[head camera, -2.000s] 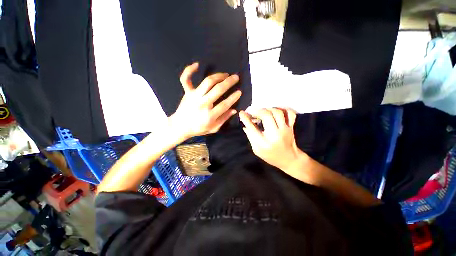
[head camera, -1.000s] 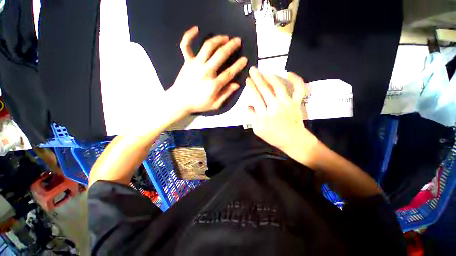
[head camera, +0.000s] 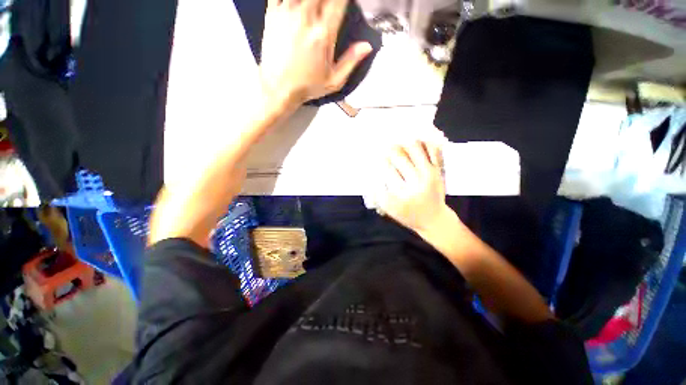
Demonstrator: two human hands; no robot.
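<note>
The black cut panel (head camera: pixel 359 56) lies on the white table by the machine, its rounded end towards me. My left hand (head camera: pixel 305 56) lies flat on it, fingers spread, fingertips cut off by the top edge. My right hand (head camera: pixel 412 180) rests at the table's front edge, away from the panel, with bent fingers; its palm side is hidden. Another black panel (head camera: pixel 519 75) lies right of the needle area, partly under the machine arm. More black cloth (head camera: pixel 120 98) lies at the left and hangs over the edge.
The machine arm (head camera: pixel 639 41) crosses the upper right. Blue crates stand below the table, left (head camera: pixel 94 241) and right (head camera: pixel 651 301). A red-orange stool (head camera: pixel 56 278) is on the floor at left. A pale crumpled cloth or bag (head camera: pixel 639 162) lies at the right table edge.
My left hand and the panel under it have moved forward, away from me. My right hand has moved back to the table's front edge. More of the machine arm shows.
</note>
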